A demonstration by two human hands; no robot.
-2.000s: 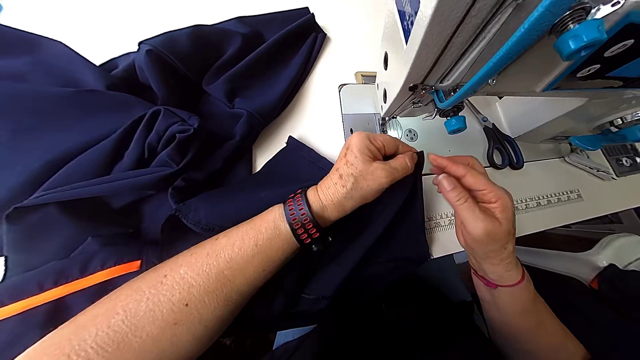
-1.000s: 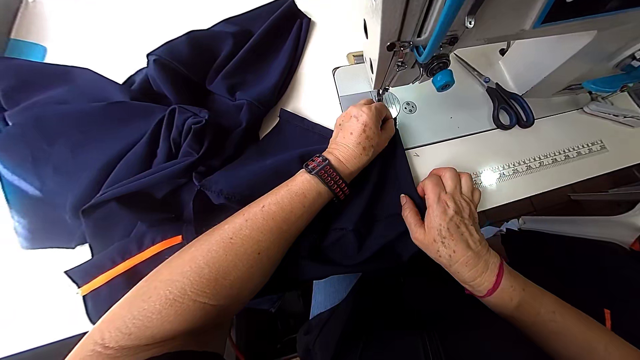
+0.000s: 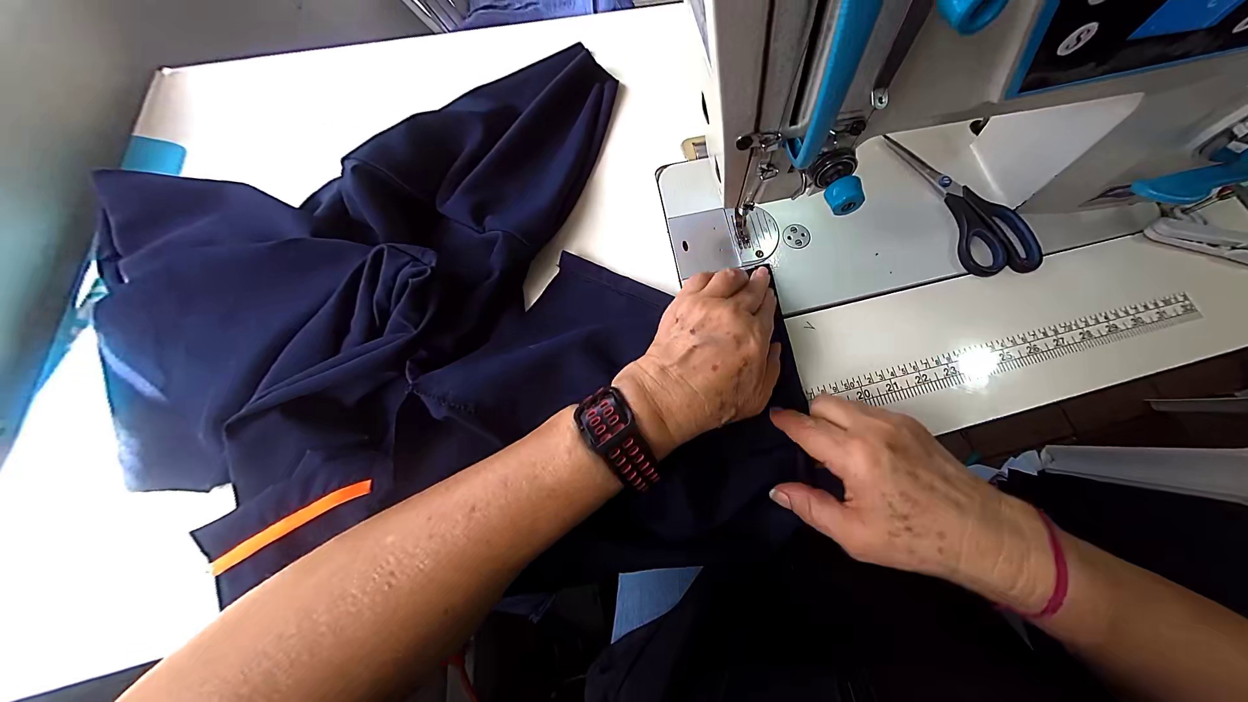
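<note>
Navy blue fabric (image 3: 322, 322) with an orange strip (image 3: 292, 526) lies bunched across the white table and runs to a sewing machine's presser foot (image 3: 744, 229). My left hand (image 3: 717, 351), with a dark watch on the wrist, presses the fabric's folded edge just in front of the foot. Its fingertips are close together at the needle plate (image 3: 760, 234). My right hand (image 3: 877, 483) is at the fabric's right edge, thumb and forefinger apart, fingertips touching the cloth. Whether the cloth's end lies under the foot cannot be told.
Dark-handled scissors (image 3: 990, 229) lie on the machine bed, right of the needle. A printed ruler scale (image 3: 1014, 356) runs along the table's front edge. The machine head (image 3: 780, 97), with a blue knob (image 3: 843, 195), stands above the needle plate.
My two hands were together at the cloth's corner two seconds ago. My left hand has moved to the needle area, my right hand down along the fabric's edge. The view has shifted.
</note>
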